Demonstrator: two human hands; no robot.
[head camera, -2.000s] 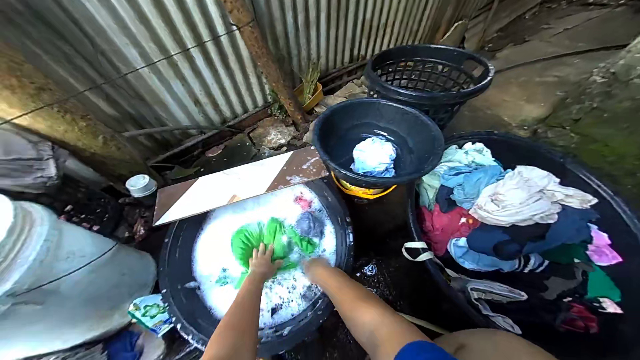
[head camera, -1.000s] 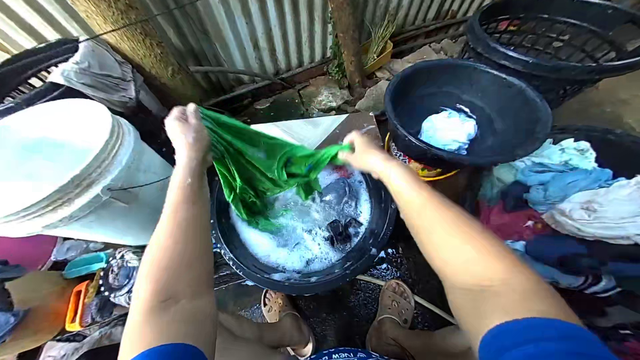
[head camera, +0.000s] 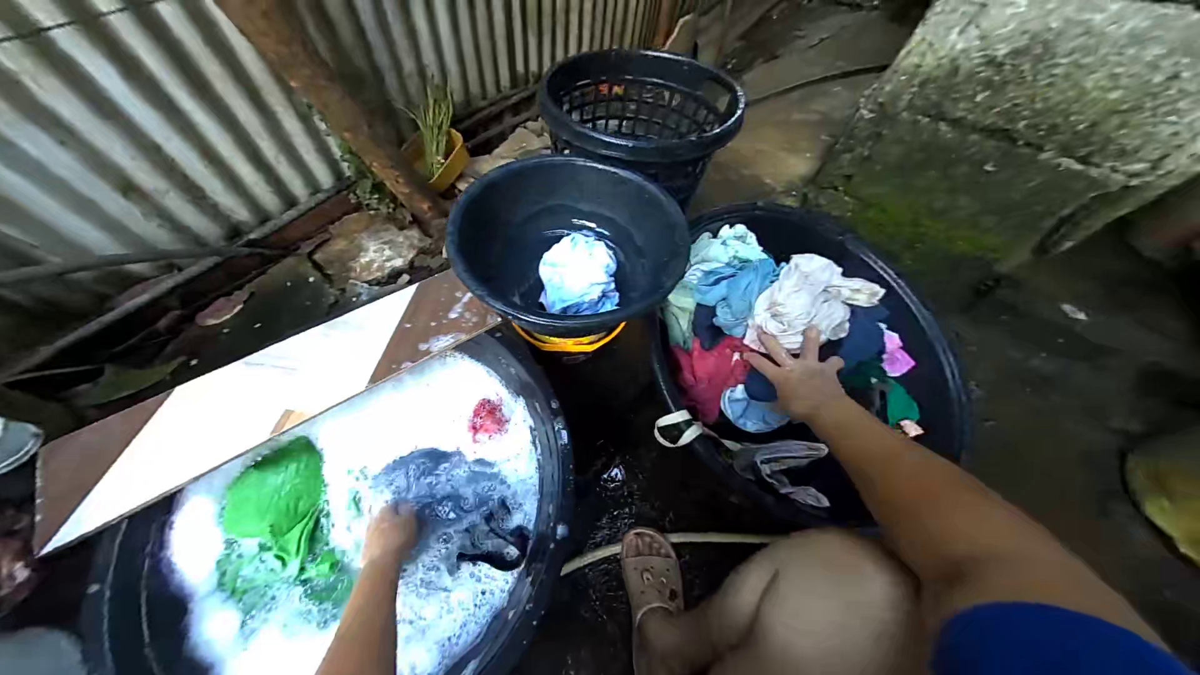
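Observation:
Suds fill a black round tub (head camera: 553, 469) at the lower left. My left hand (head camera: 389, 532) is in it, at the edge of a dark grey-blue cloth (head camera: 441, 483); its fingertips are hidden, so its grip cannot be told. Green cloth (head camera: 275, 492) floats left of that hand, and a small red cloth (head camera: 487, 419) lies in the foam. My right hand (head camera: 797, 375), fingers spread, rests on the clothes in a second black tub (head camera: 947, 375), just below a whitish garment (head camera: 811, 298). Around it lie a red cloth (head camera: 710, 375) and blue cloth (head camera: 736, 291).
A black basin (head camera: 469, 253) with a pale blue cloth (head camera: 578, 274) stands on a yellow-rimmed bucket (head camera: 569, 343). Behind is a black slatted laundry basket (head camera: 642, 145). A brown-and-white board (head camera: 272, 394) lies along the suds tub. A sandaled foot (head camera: 652, 572) stands between the tubs.
Both hands held the green cloth up over the suds a second ago; it now lies in the tub. My right hand has moved right to the clothes tub. The view has swung right.

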